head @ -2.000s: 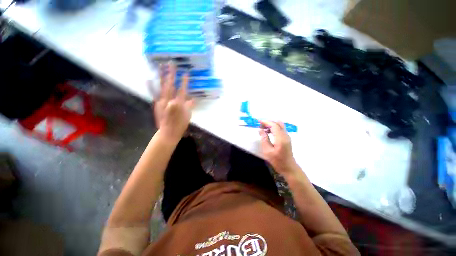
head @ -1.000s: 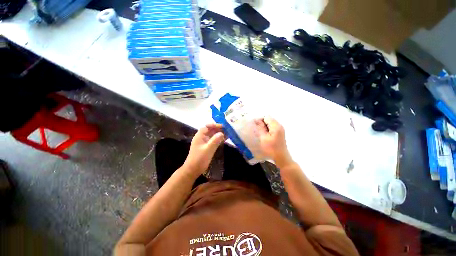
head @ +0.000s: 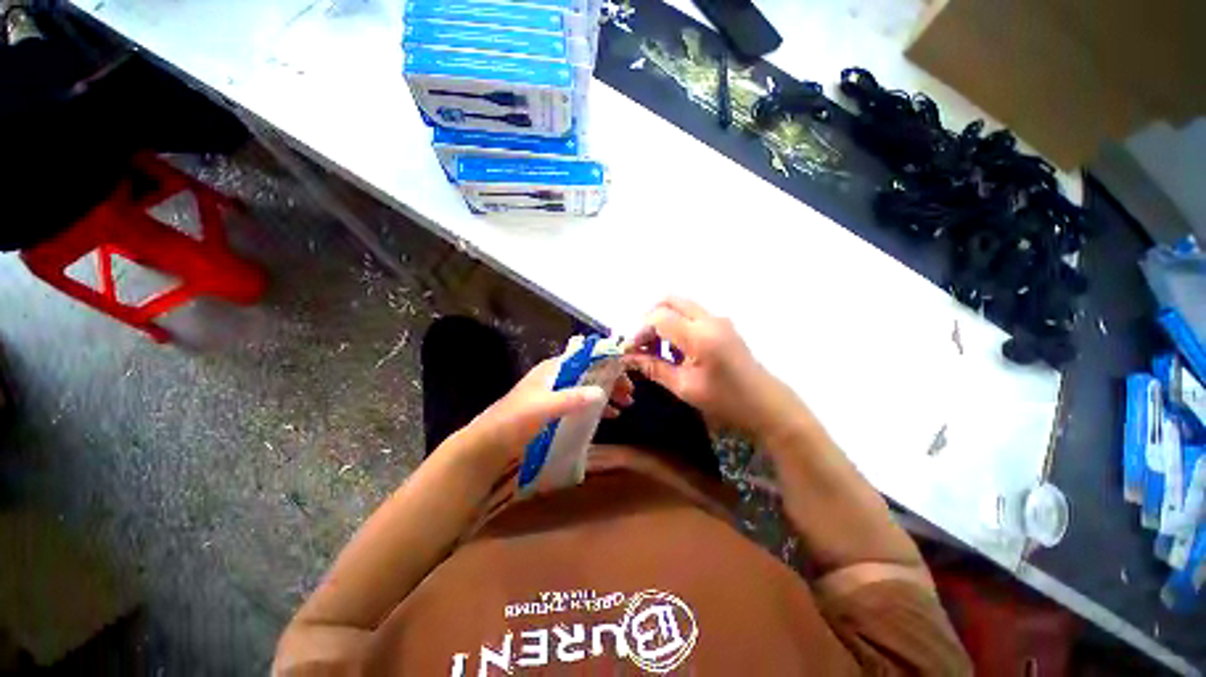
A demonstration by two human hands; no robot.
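A blue and white retail box (head: 566, 430) is held over my lap, close to my shirt, its blue side facing left and its white face toward the right. My left hand (head: 540, 407) grips the box around its sides. My right hand (head: 694, 360) is at the box's upper end, its fingers bent at the end flap. Whether the right fingers pinch the flap or only touch it is hard to tell. The inside of the box is hidden.
Filled boxes (head: 489, 99) stand in a row on the white table (head: 820, 318). A black cable heap (head: 979, 199), pale scraps (head: 794, 143) and a black phone (head: 741, 24) lie behind. Flat cartons (head: 1164, 450) and a clear cup (head: 1045, 513) are at right. A red stool (head: 152, 251) stands at left.
The box has moved from over the table edge down to my lap and is more upright. My left hand now wraps it, and my right hand has moved to its upper end.
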